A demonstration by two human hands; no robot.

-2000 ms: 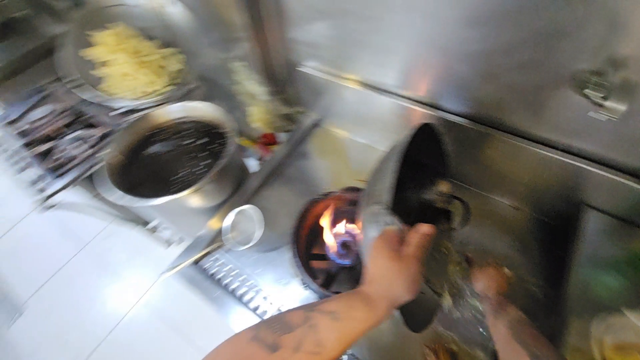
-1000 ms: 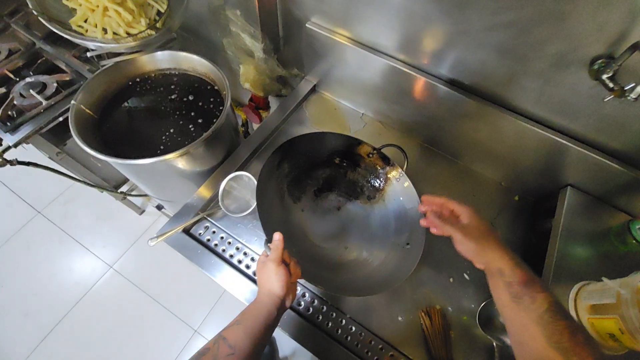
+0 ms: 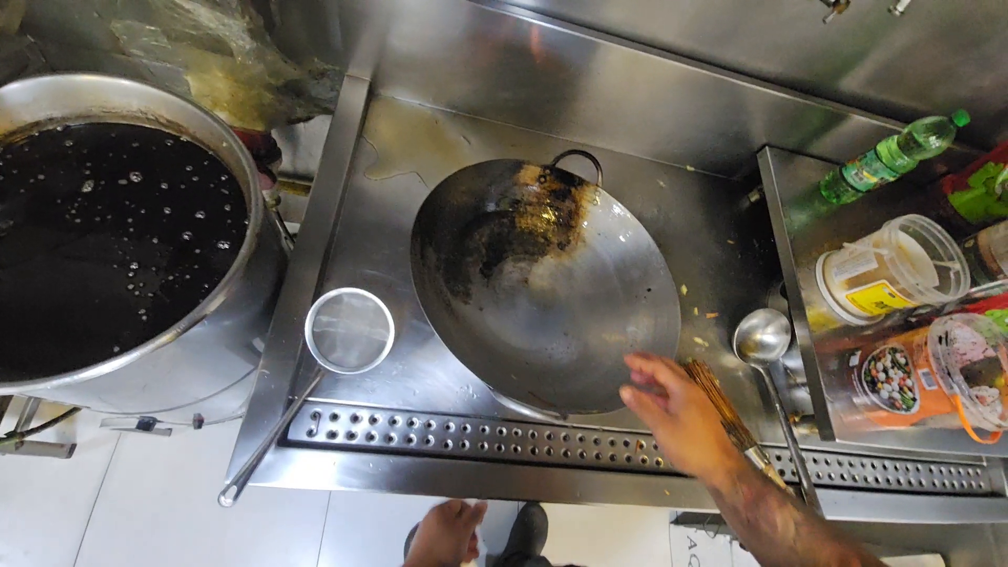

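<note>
A steel wok (image 3: 551, 315) with a ring handle at its far rim rests on the stainless cooking range, scorched and wet on its upper inside wall. Near the wok's lower right rim is my right hand (image 3: 677, 417), fingers apart, holding nothing. Below the range's front edge hangs my left hand (image 3: 449, 531), away from the wok, its fingers curled; whether something is in it cannot be told. A bamboo wok brush (image 3: 720, 405) lies partly behind my right hand and forearm. Just right of it is a steel ladle (image 3: 762, 339). Left of the wok lies a round fine-mesh strainer (image 3: 350, 331).
A large steel pot (image 3: 256, 228) of dark bubbly liquid stands at the left. On the raised shelf (image 3: 803, 315) at the right are a green plastic bottle (image 3: 890, 161), a clear tub (image 3: 890, 272) and an orange-labelled tub (image 3: 906, 378). A perforated drain strip (image 3: 488, 441) runs along the front.
Two seconds ago the wok was tilted up beside an open burner flame; now it sits level and the flame is hidden. My left hand has left the wok's rim and dropped below the range edge.
</note>
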